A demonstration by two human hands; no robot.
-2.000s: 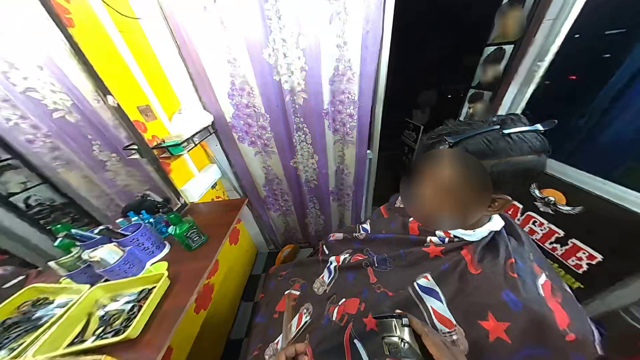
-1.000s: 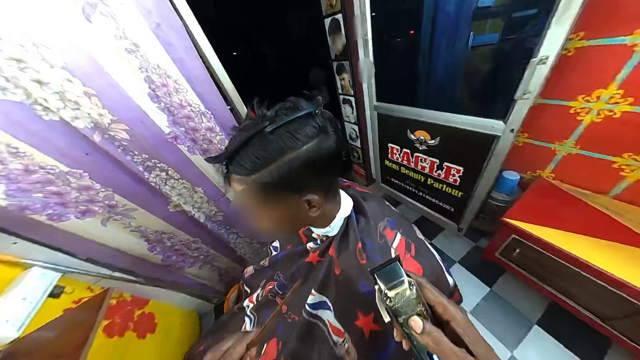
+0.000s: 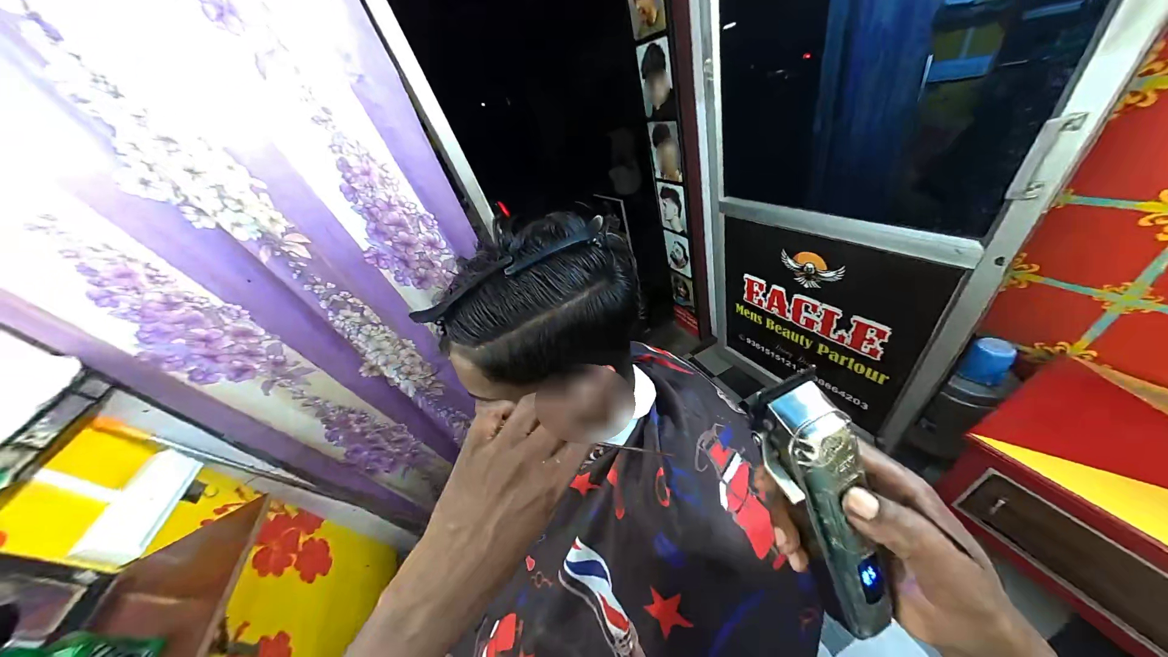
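My right hand (image 3: 912, 538) grips a cordless hair clipper (image 3: 826, 493), its metal blade end up and a small blue display lit near its base. The clipper is right of the seated person's head, apart from the hair. My left hand (image 3: 525, 447) is against the side of the person's face, fingers bent. A thin dark strip (image 3: 639, 449) runs right from its fingertips; whether the hand holds it is unclear. The wet black hair (image 3: 547, 319) has a parting line and a dark hair clip (image 3: 557, 248) on top. A patterned barber cape (image 3: 675, 547) and white neck strip (image 3: 641, 401) surround the neck.
A purple floral curtain (image 3: 301, 228) hangs at left, above a yellow counter side with red flowers (image 3: 310, 584). Behind the person are a glass door with a metal frame (image 3: 849, 233) and hairstyle pictures (image 3: 671, 205). At right are a blue-capped container (image 3: 985, 365) and a red cabinet (image 3: 1058, 456).
My left hand has risen from low over the cape to the person's face. My right hand still holds the clipper. The view has swung right from the counter with its trays.
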